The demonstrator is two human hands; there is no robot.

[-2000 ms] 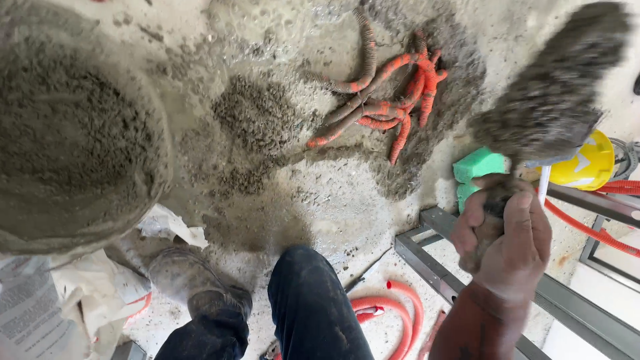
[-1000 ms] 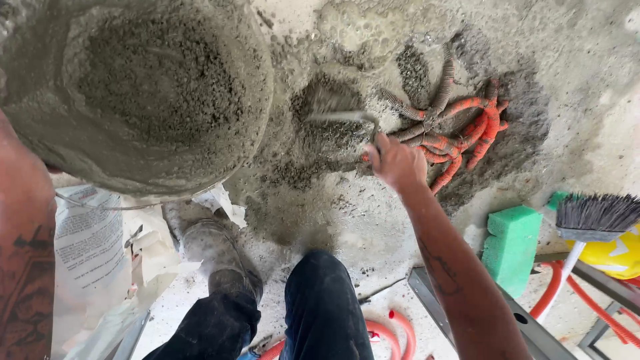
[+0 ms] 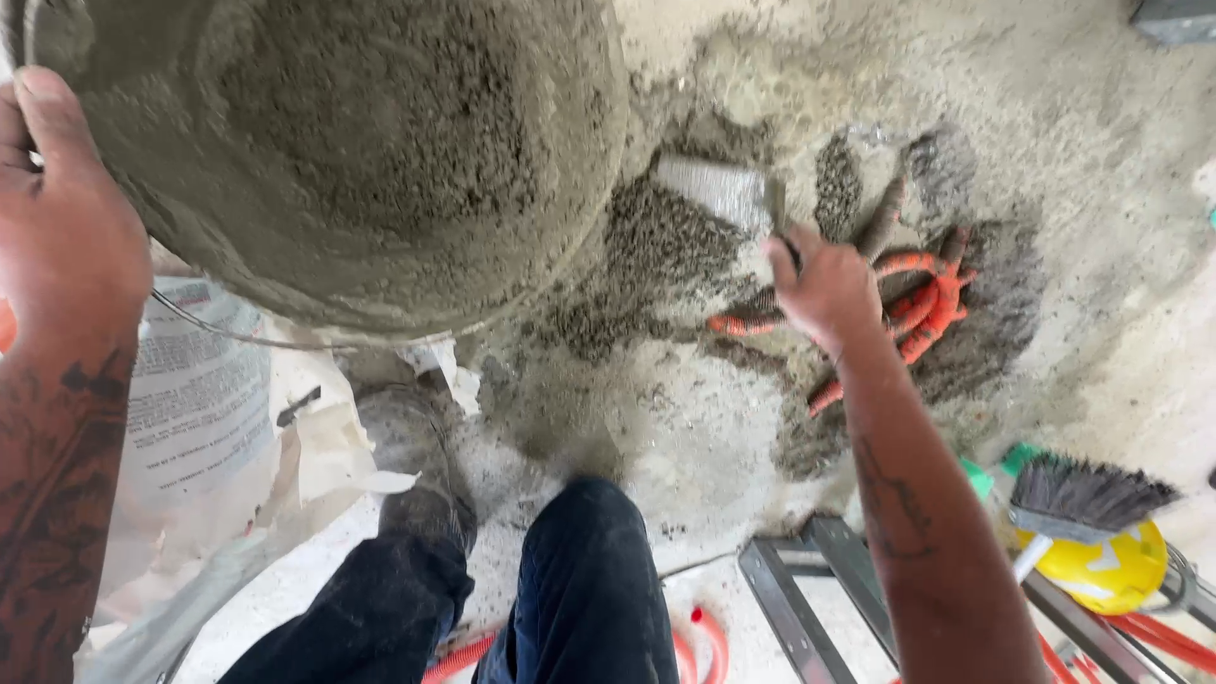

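My left hand (image 3: 66, 218) grips the rim of a large round bucket (image 3: 570, 218) at the upper left; wet mortar (image 3: 389, 114) lies inside it. My right hand (image 3: 826, 285) is closed around the handle of a metal trowel (image 3: 717, 193). The trowel's blade is over a heap of grey mortar (image 3: 655, 242) on the floor, just right of the bucket. Orange corrugated conduits (image 3: 936, 304), partly coated in mortar, come up from the floor beside and beyond my right hand, which hides some of them.
A torn paper sack (image 3: 204, 399) bearing print stands below the bucket, beside my boot (image 3: 413, 456). At the lower right are metal profiles (image 3: 798, 608), a black-bristled brush (image 3: 1092, 494), a yellow hard hat (image 3: 1107, 570) and loose orange tubing (image 3: 708, 646).
The right hand, first at the right holding up a mortar-laden trowel, is now over the floor mortar near the conduits. My left hand has come into view at the bucket. The view has shifted.
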